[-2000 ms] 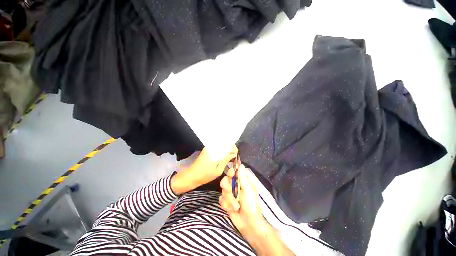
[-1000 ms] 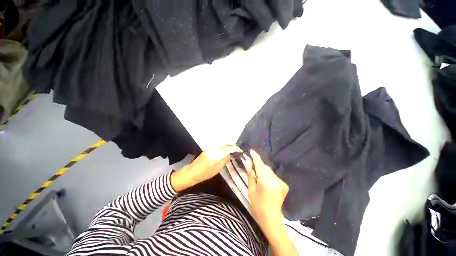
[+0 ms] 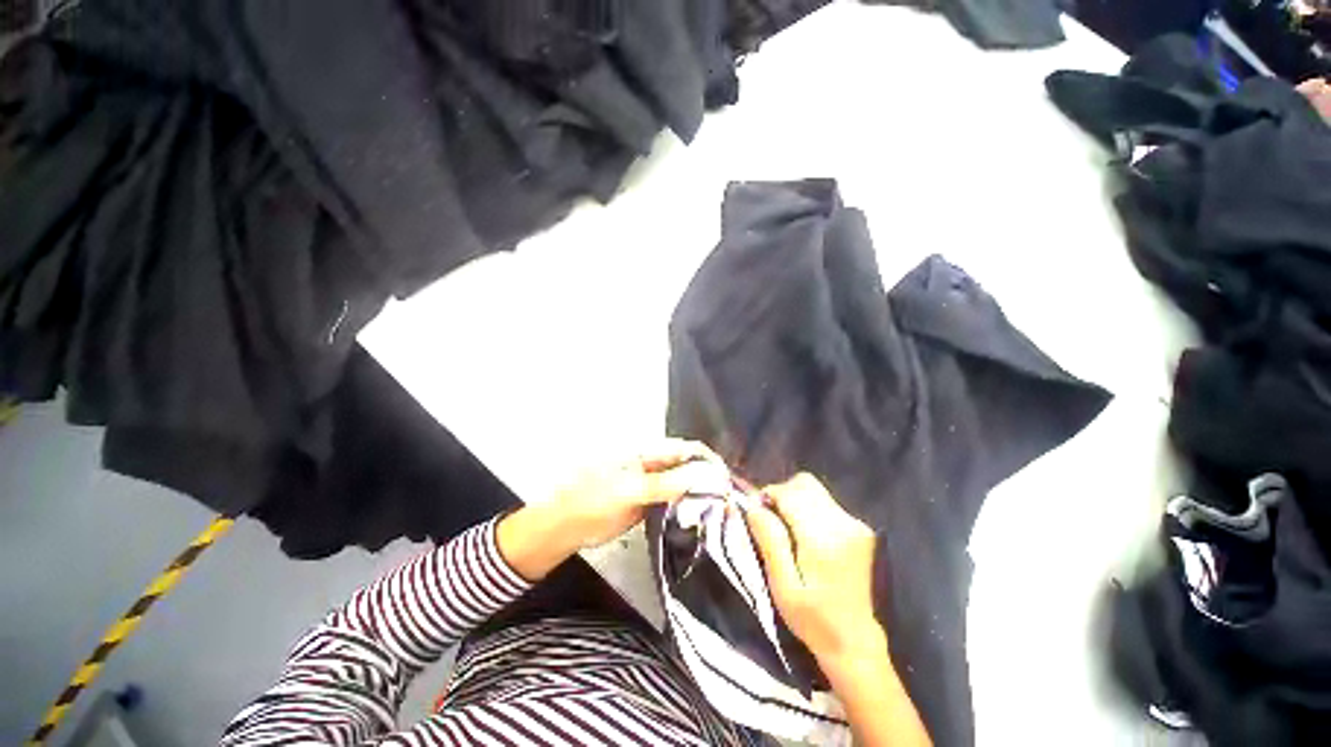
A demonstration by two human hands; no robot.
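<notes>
Dark trousers [image 3: 818, 336] lie on the white table in front of me, legs pointing away and waistband end at the near edge. The white waistband lining [image 3: 730, 674] with a dark stripe shows, opened in a loop below my hands. My left hand [image 3: 599, 504] pinches the waistband edge from the left. My right hand [image 3: 820, 562] holds the same edge from the right, fingertips close to the left ones. The snips cannot be made out; the inside of the right hand is hidden.
A large heap of dark trousers [image 3: 292, 190] hangs over the table's left edge. Another dark heap [image 3: 1241, 336] lies at the right, with a curled grey-white waistband [image 3: 1200, 555]. The white table [image 3: 569, 321] lies between. Yellow-black tape [image 3: 132, 628] marks the floor at the lower left.
The view has turned right, so table and heaps shift left. The blue-handled snips seen earlier in my right hand no longer show. Both hands now grip the waistband, its lining spread more open.
</notes>
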